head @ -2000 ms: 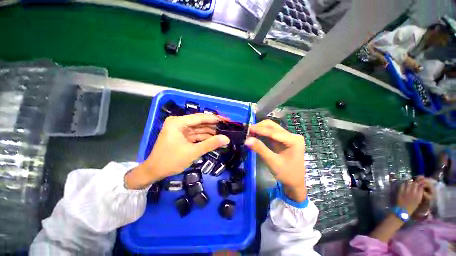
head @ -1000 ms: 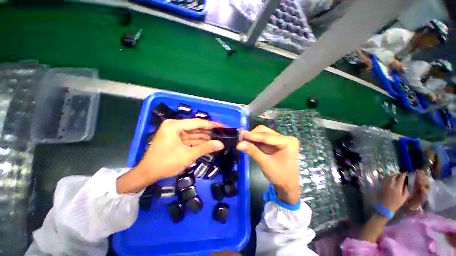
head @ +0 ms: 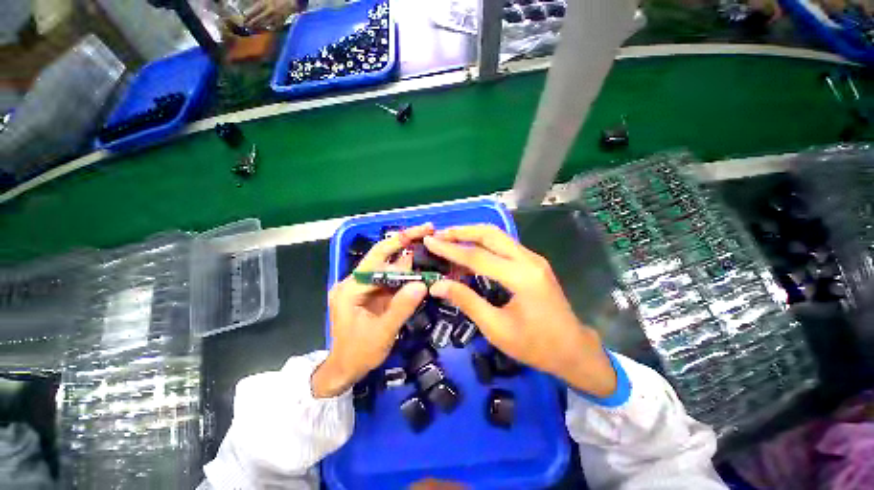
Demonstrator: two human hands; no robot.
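My left hand [head: 369,311] holds a thin green circuit board [head: 388,278] between thumb and fingers, above the blue tray [head: 441,462]. My right hand [head: 513,292] touches the near end of the board with its thumb; its index finger meets the left fingertips. Thin red wires [head: 414,236] show at the fingertips. A dark part, seemingly a black housing, is partly hidden between the hands, so its hold is unclear. Many loose black housings [head: 423,369] lie in the blue tray, some with a silvery band.
Clear blister trays [head: 129,354] and a clear box [head: 264,287] stand left. A blister tray of green boards [head: 709,278] lies right, with black parts beyond. A grey post [head: 575,105] rises ahead. The green conveyor [head: 316,153] carries scattered parts. Pink cloth [head: 834,455] shows at lower right.
The view has turned and now shows more of the far side and left. The hands have moved closer together, and the green board now shows flat side on in the left hand.
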